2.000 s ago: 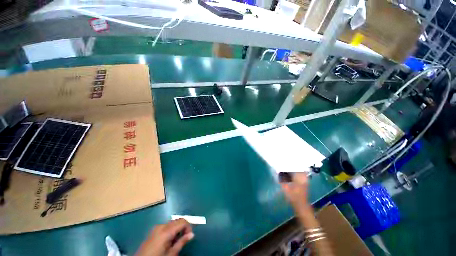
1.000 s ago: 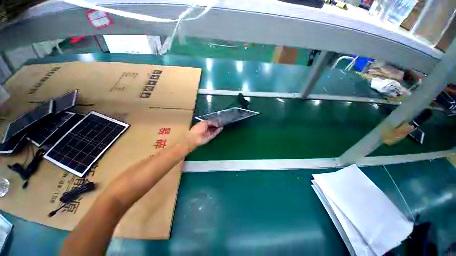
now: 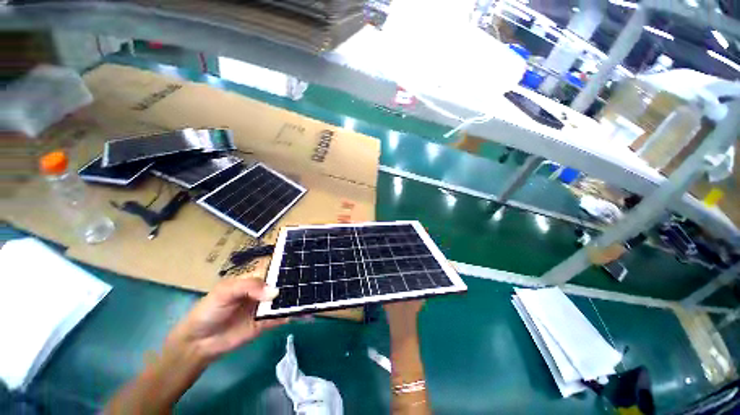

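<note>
A solar panel [image 3: 361,266] with black cells and a pale frame is held up above the bench, its face toward me. My left hand [image 3: 231,312] grips its near left corner, thumb on the face. My right hand [image 3: 403,312] is under its near right part; the fingers are hidden behind the panel. A white cloth [image 3: 308,389] lies crumpled on the bench below the panel. A narrow white strip [image 3: 380,358] lies by my right wrist.
Several other panels [image 3: 253,198] and black cables lie on the cardboard sheet [image 3: 357,174]. A bottle with an orange cap [image 3: 55,164] stands at left. White sleeves [image 3: 40,300] lie at near left, sleeved panels [image 3: 564,336] at right. A shelf runs overhead.
The panel has been lifted from the green surface beyond the rail and brought close in front of me. Both hands are now at it. The view has turned left.
</note>
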